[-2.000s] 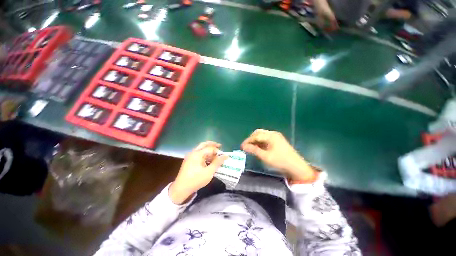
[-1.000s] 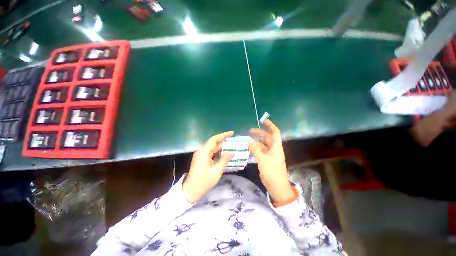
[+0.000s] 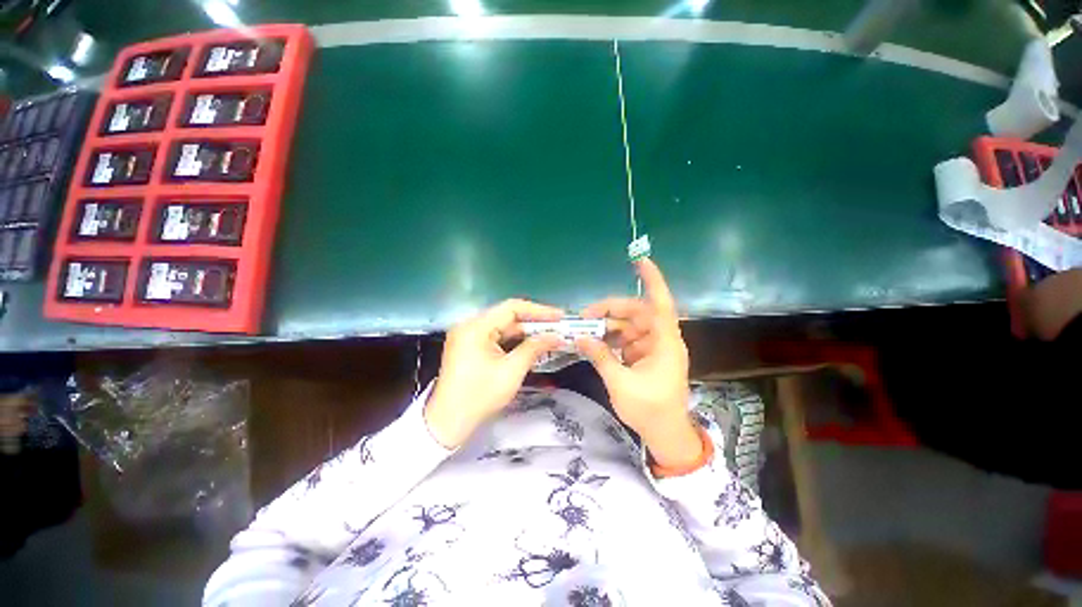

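Note:
My left hand [image 3: 484,365] and my right hand [image 3: 644,369] are together above my lap, near the bench's front edge. Both hold the label strip [image 3: 567,331] between thumbs and fingers; it looks folded into a narrow white band. A small green-and-white label [image 3: 640,248] is on the tip of my right index finger, which points up and away. A red-orange phone tray [image 3: 272,178] lies at the left of the bench. It holds black mobile phones [image 3: 211,160] in two rows, each with a white label patch.
A dark empty tray [image 3: 26,178] lies left of the red tray. At right are a curled white ribbon roll [image 3: 991,202], another red tray [image 3: 999,152] and a person's hand [image 3: 1055,305]. Crumpled clear plastic bags [image 3: 166,433] lie below the bench at left.
My view has swung left, then down. My right hand has joined the left at the strip, and a small label now shows on its index fingertip. The strip is now folded narrower.

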